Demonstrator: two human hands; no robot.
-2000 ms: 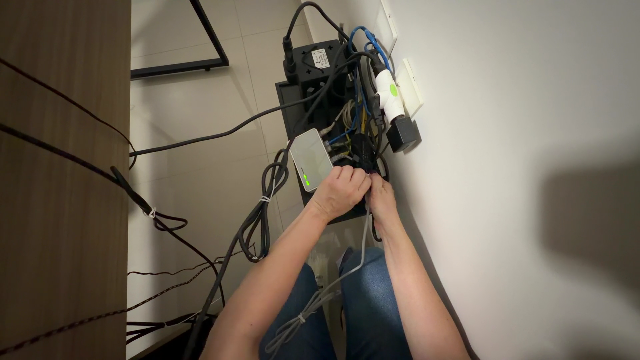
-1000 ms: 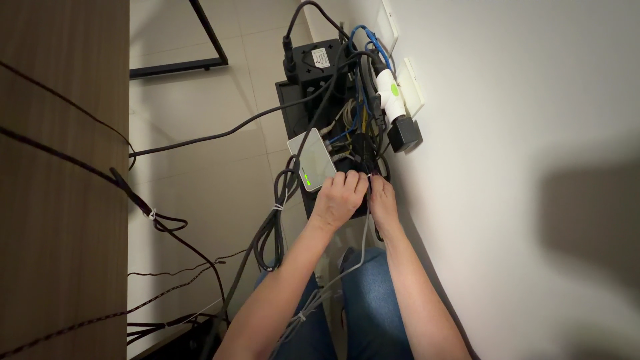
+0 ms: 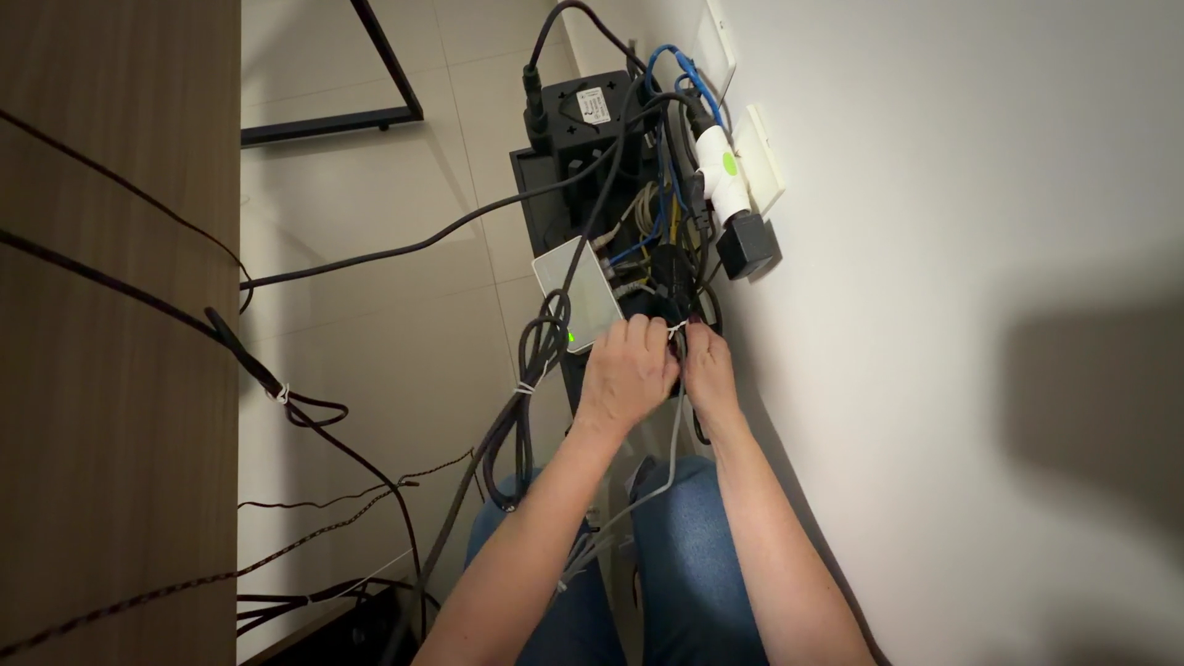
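My left hand (image 3: 631, 375) and my right hand (image 3: 708, 370) meet at a cable bundle, fingers pinched about a thin white tie (image 3: 677, 327). A grey cable (image 3: 673, 453) hangs below them, its lower part bundled over my knees. Just left of my left hand lies a white network box (image 3: 581, 294) with a green light. A tied coil of black cable (image 3: 524, 398) hangs across its lower edge. Blue, yellow and grey cables tangle above my hands. My fingertips partly hide what they grip.
A black power unit (image 3: 592, 116) stands at the top of the black holder. On the wall at right, a white plug adapter (image 3: 723, 171) carries a black power adapter (image 3: 746, 246). A wooden panel (image 3: 120, 370) borders the left, with cables crossing the floor (image 3: 370, 370).
The tied black cable coil has shifted up and now overlaps the white box more than two seconds ago. Both hands stay together at nearly the same place on the bundle.
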